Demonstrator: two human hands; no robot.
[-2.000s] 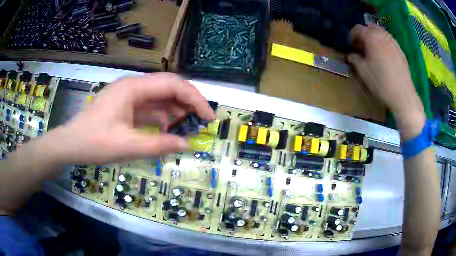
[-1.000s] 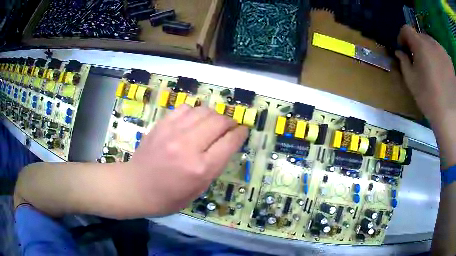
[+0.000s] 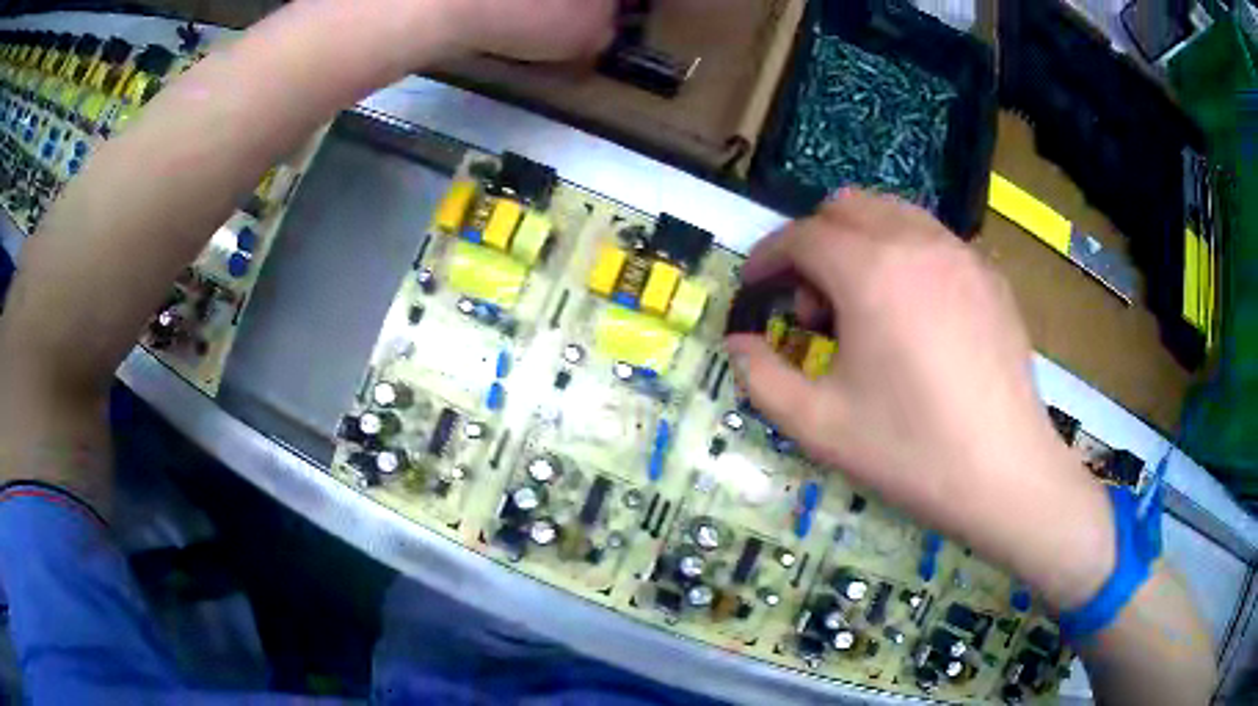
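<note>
The cream circuit board panel (image 3: 552, 400) lies on the metal track, its repeating units crowded with parts. My right hand (image 3: 897, 345), with a blue wrist band, is over its upper edge. Its thumb and forefinger pinch a small black heat sink (image 3: 755, 309) beside yellow parts; its lower end is hidden. My left hand (image 3: 545, 25) is at the top edge, partly cut off, over the cardboard box (image 3: 717, 104), beside a black capacitor (image 3: 646, 66). Its fingertips are unclear. Bare yellow patches (image 3: 642, 338) show on the two left units.
A black tray of small green parts (image 3: 869, 117) stands behind the track. Right of it lie rows of dark blocks (image 3: 1090, 97) on cardboard and a yellow-covered metal strip (image 3: 1032, 217). Another board panel (image 3: 83, 104) lies far left. A green crate (image 3: 1228, 207) is at the right edge.
My right hand has moved from the dark blocks to the board, holding one. My left hand has left the board for the cardboard box. The view has shifted, with the boards now further left.
</note>
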